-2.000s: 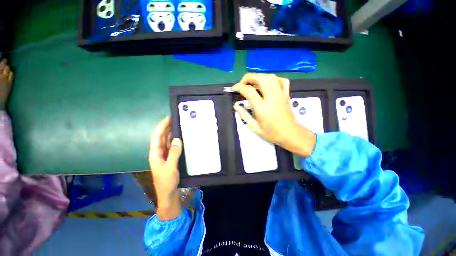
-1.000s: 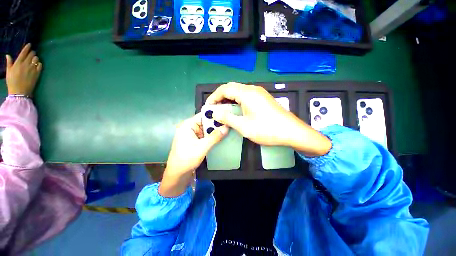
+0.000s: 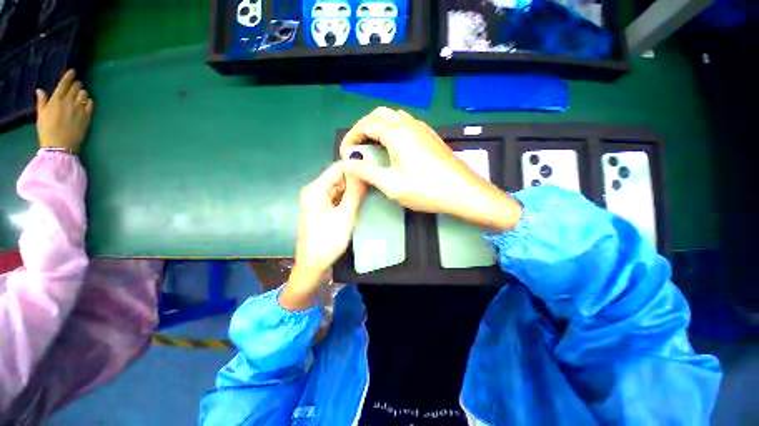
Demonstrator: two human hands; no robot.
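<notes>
A pale green phone (image 3: 379, 237) lies at the left end of the black phone tray (image 3: 516, 131). Both my hands are at its upper left corner, the camera area, where one dark lens shows. My left hand (image 3: 326, 218) has its thumb and fingertips at the phone's left edge. My right hand (image 3: 408, 162) arches over the phone's top with its thumb on the camera area. My fingers hide most of the camera area, and I cannot tell if they pinch a small piece. A second pale green phone (image 3: 466, 237) lies beside it, partly under my right wrist.
Two whiter phones (image 3: 630, 187) lie further right in the tray. A parts tray (image 3: 320, 65) with white holed pieces and a second tray (image 3: 533, 65) with scraps stand behind. Blue film sheets (image 3: 511, 94) lie between. A coworker's hand (image 3: 64, 115) rests near a black tray at left.
The view has shifted, and the coworker's hand and black tray show more. My hands were apart two seconds ago, the right at the second phone; now both are at the leftmost phone's camera corner.
</notes>
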